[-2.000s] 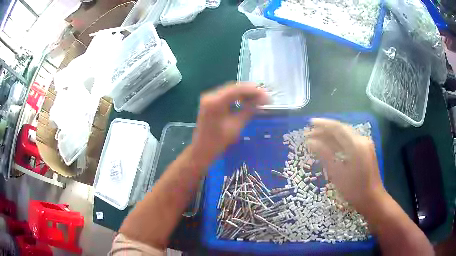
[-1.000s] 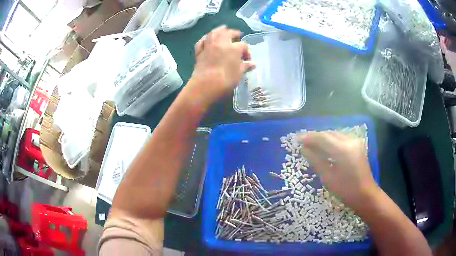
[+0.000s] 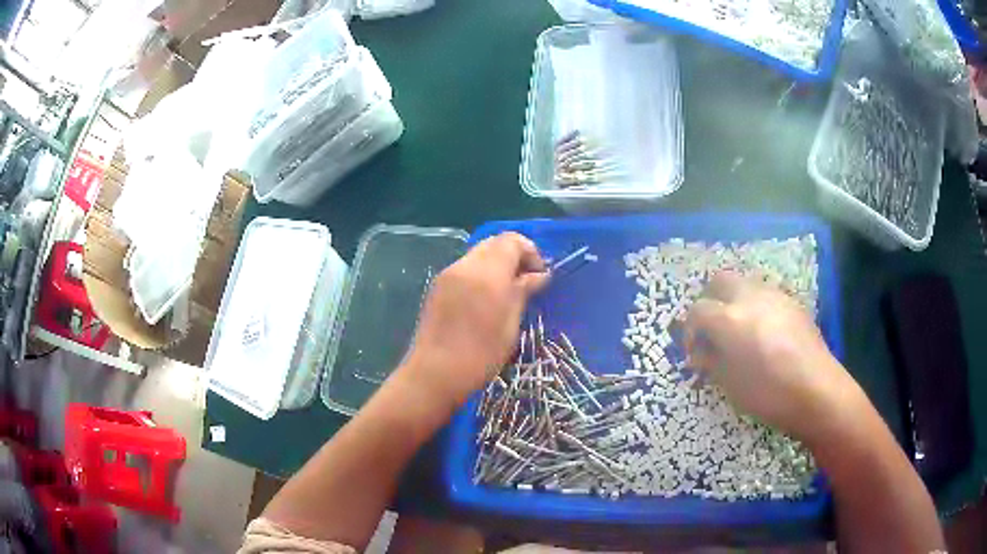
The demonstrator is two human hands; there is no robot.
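My left hand (image 3: pixel 482 308) is over the left part of the blue tray (image 3: pixel 601 319), its thumb and index finger pinching a thin metal pin (image 3: pixel 567 259) that points right. My right hand (image 3: pixel 747 341) is over the heap of small white sleeves (image 3: pixel 660 433), fingertips bent down among them; whether it holds one is hidden. A heap of loose metal pins (image 3: pixel 541 417) lies in the left of the tray. Behind the tray, an open clear box (image 3: pixel 639 130) with a white liner holds a small group of pins at its lower left.
Clear lid (image 3: pixel 384 314) and closed whitish box (image 3: pixel 265 325) left of the tray. Stacked clear boxes (image 3: pixel 325 130) upper left, beside a brown carton (image 3: pixel 108 271). Second blue tray (image 3: pixel 714 43) at the top. Tub of metal parts (image 3: pixel 882 162) and black oblong case (image 3: pixel 929 368) at right.
My left hand has come back from the open clear box to the blue tray and now pinches a pin. My right hand stays over the sleeves. The view has shifted slightly.
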